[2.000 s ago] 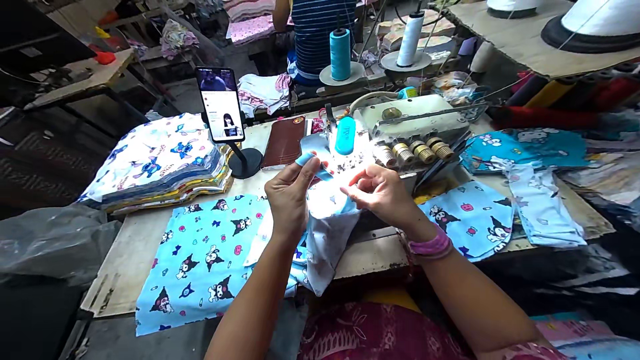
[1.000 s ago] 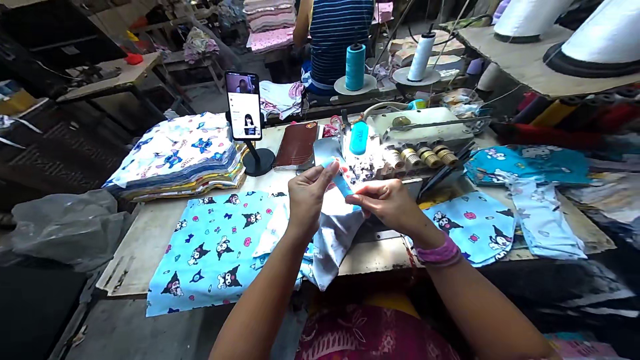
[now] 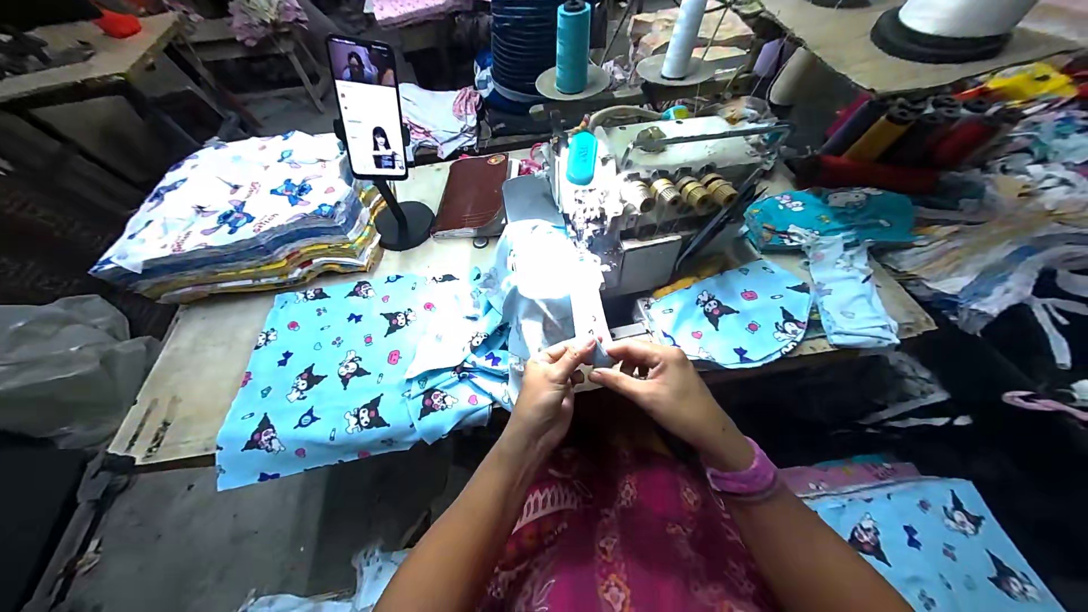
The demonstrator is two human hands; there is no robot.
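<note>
My left hand [image 3: 551, 382] and my right hand [image 3: 659, 387] pinch the near end of a pale fabric strip [image 3: 588, 316] between fingertips, at the table's front edge. The strip runs away from me toward the overlock sewing machine [image 3: 671, 161], where bright light washes out the cloth and needle area. White cloth [image 3: 535, 297] lies left of the strip. Beside it, light blue printed fabric [image 3: 327, 365] spreads over the table and hangs past its edge. Cut printed pieces [image 3: 735, 310] lie right of the machine.
A phone [image 3: 370, 106] on a black stand [image 3: 405, 225] stands behind a brown notebook [image 3: 473, 195]'s left side. Stacked printed cloth [image 3: 246, 212] is at left. Thread cones [image 3: 572, 51] rise behind the machine. More blue fabric [image 3: 943, 535] lies low at right.
Both hands have come down toward the table's front edge, nearer my body, from in front of the machine. They still hold fabric between the fingertips.
</note>
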